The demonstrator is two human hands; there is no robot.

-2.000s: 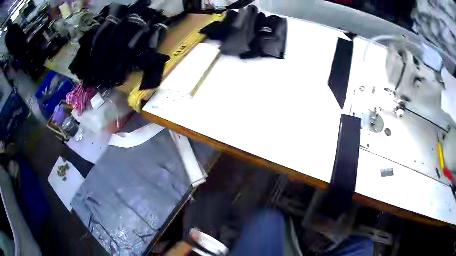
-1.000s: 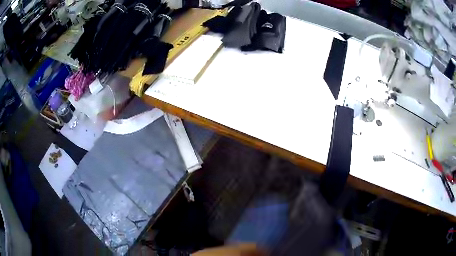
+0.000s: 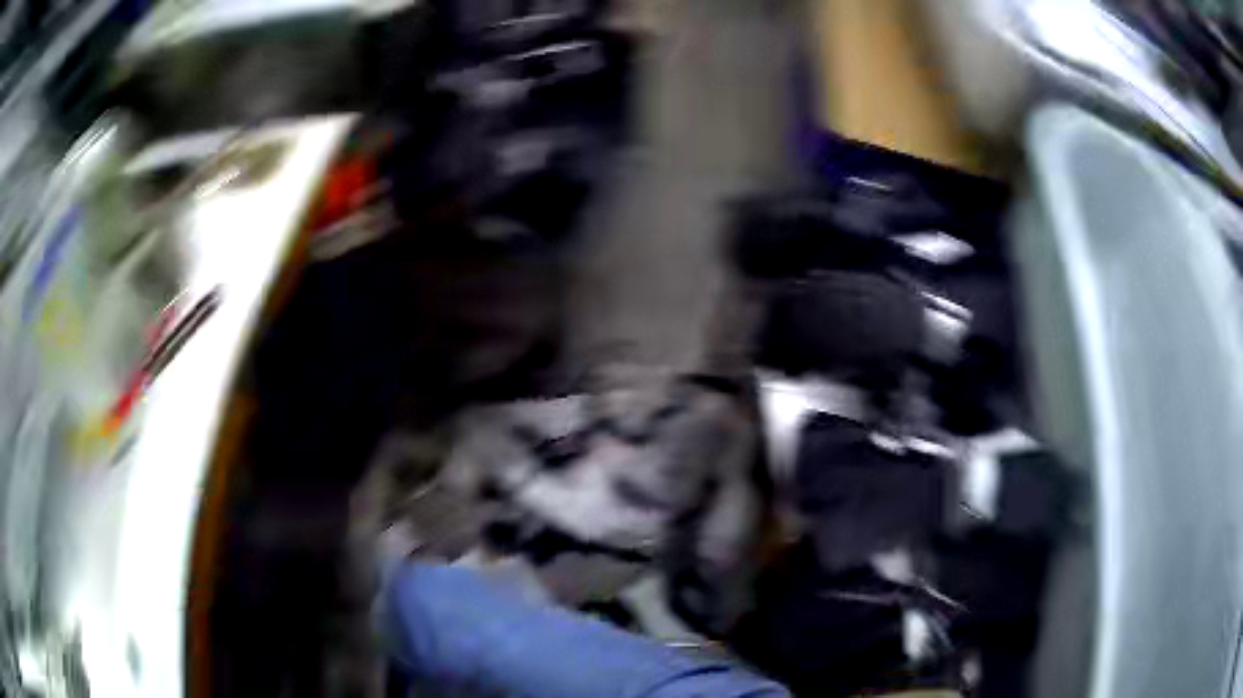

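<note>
The frame is heavily blurred. Dark bundles with pale ties [image 3: 872, 477] lie in a pile at the centre right, low down. More dark pieces with pale bits [image 3: 532, 123] show at the upper centre. A blue cloth shape [image 3: 545, 641], a trouser leg or a sleeve, crosses the bottom. I cannot make out either of my hands. A thin tan sliver at the bottom edge, right of centre, is too small to name.
The white table with its wood edge [image 3: 171, 505] runs down the left, with a blurred red and black tool [image 3: 157, 361] on it. A large pale bin [image 3: 1159, 409] stands at the right. Grey and white scraps [image 3: 614, 477] lie at the lower centre.
The view has swung far to the right and down. The table has moved to the left side, and the dark bundles and the bin have come into view. The dark strips on the table have left the picture.
</note>
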